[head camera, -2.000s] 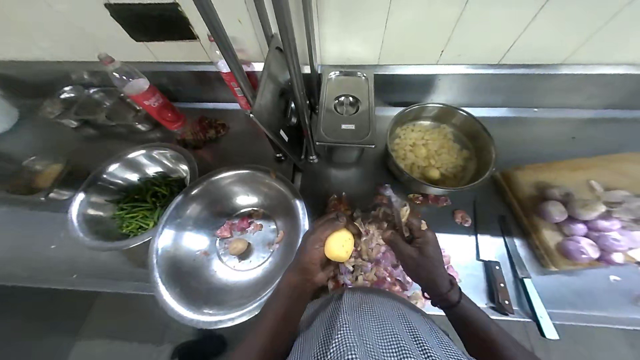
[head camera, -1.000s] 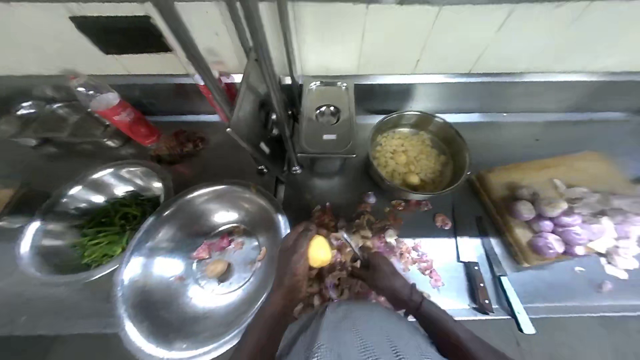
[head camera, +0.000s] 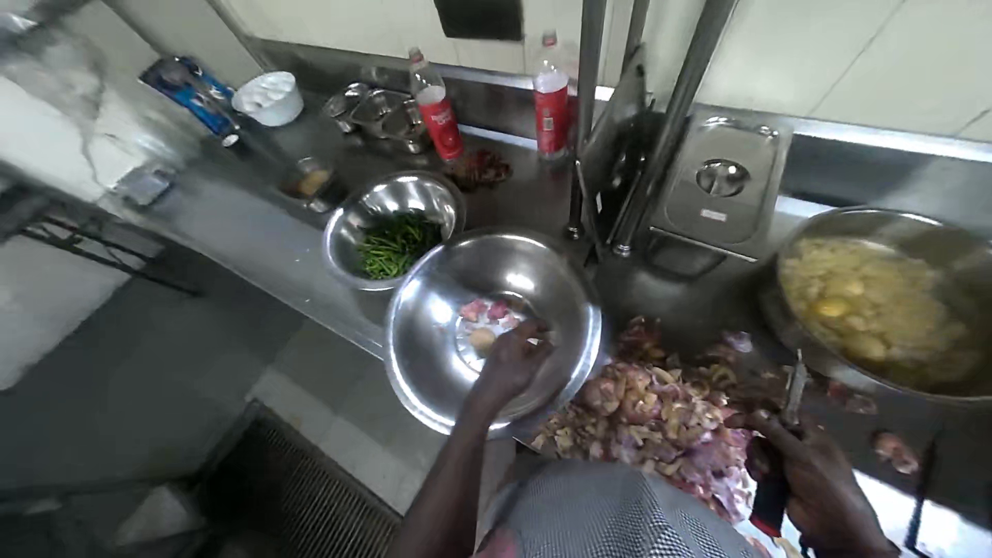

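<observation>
My left hand (head camera: pixel 518 358) reaches into a large steel bowl (head camera: pixel 422 298), its fingers bent near a brown potato (head camera: pixel 481 339) and some reddish onion pieces (head camera: pixel 487 311); whether it grips anything is unclear. My right hand (head camera: pixel 798 457) holds a small peeler or knife (head camera: pixel 795 391), metal end pointing up and away from me. Between the hands a heap of peelings and onion skins (head camera: pixel 659 422) lies on the steel counter. A deep steel pot (head camera: pixel 907 217) at the right holds peeled potatoes (head camera: pixel 860 298) in water.
A smaller steel bowl (head camera: pixel 457 194) of green chillies (head camera: pixel 399 244) touches the large one. Behind stand two red-labelled plastic bottles (head camera: pixel 439 120), a lidded steel container (head camera: pixel 721 182) and metal posts (head camera: pixel 666 124). A white tub (head camera: pixel 269 99) sits at the far left, above a floor grate (head camera: pixel 294 480).
The left hand has moved from over the peelings into the large bowl. The yellow peeled potato it held earlier is no longer seen in it. The view has swung left.
</observation>
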